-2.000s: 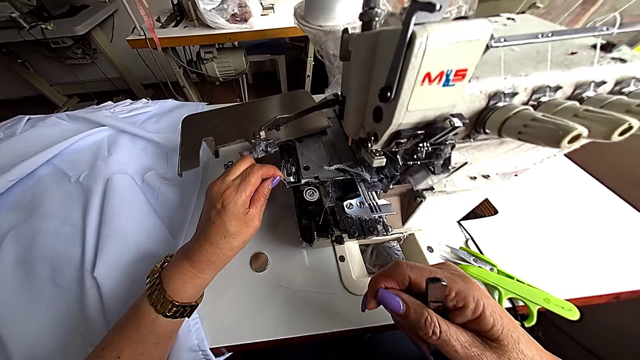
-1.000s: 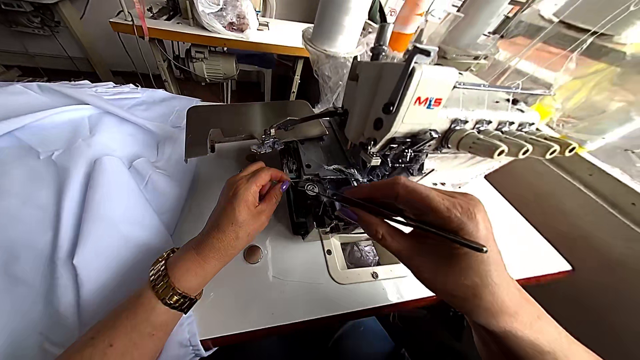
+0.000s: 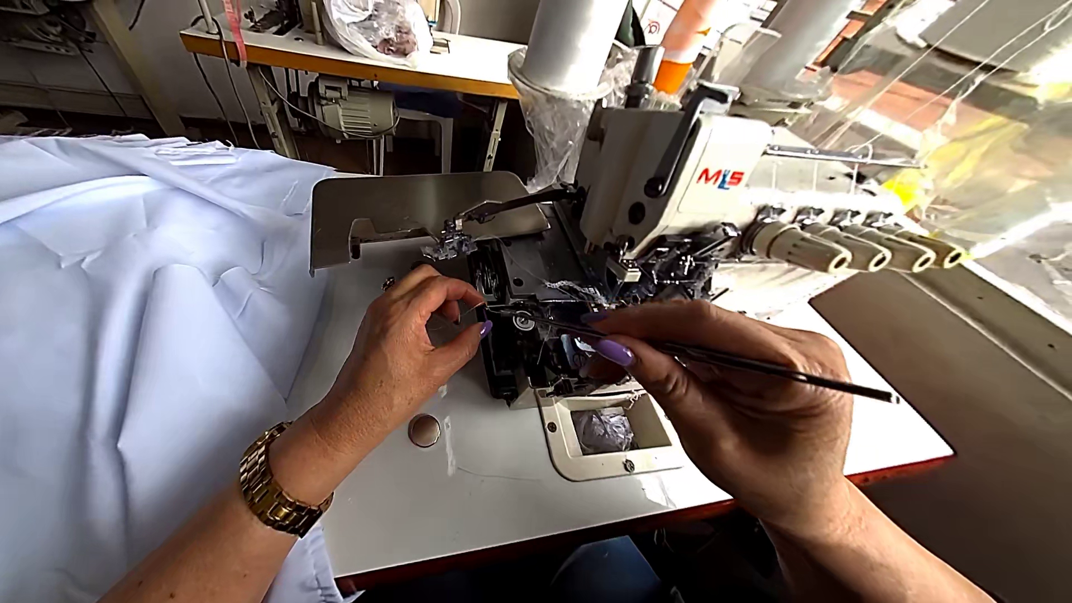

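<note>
An overlock sewing machine point(image 3: 670, 180) stands on a white table, its front parts exposed. My right hand point(image 3: 737, 394) grips dark metal tweezers point(image 3: 754, 362), whose tips reach left over the looper area near a round metal part point(image 3: 523, 320). Left of these tips, my left hand point(image 3: 410, 335) pinches a thin thread point(image 3: 473, 308) between thumb and index finger. The thread's far end is too fine to follow. The presser foot point(image 3: 452, 243) is swung out on its arm, just above my left hand. My right fingers partly hide the mechanism.
Pale blue fabric point(image 3: 142, 335) covers the left side. A metal cover plate point(image 3: 419, 197) lies behind my left hand. A round metal disc point(image 3: 424, 430) is set on the tabletop near a framed opening point(image 3: 620, 465). Tension knobs point(image 3: 804, 249) and thread cones point(image 3: 578, 46) are at the right and back.
My right hand, low by the table's front edge two seconds ago, has come up to the looper area with the tweezers. My left hand stays by the mechanism. The view has shifted.
</note>
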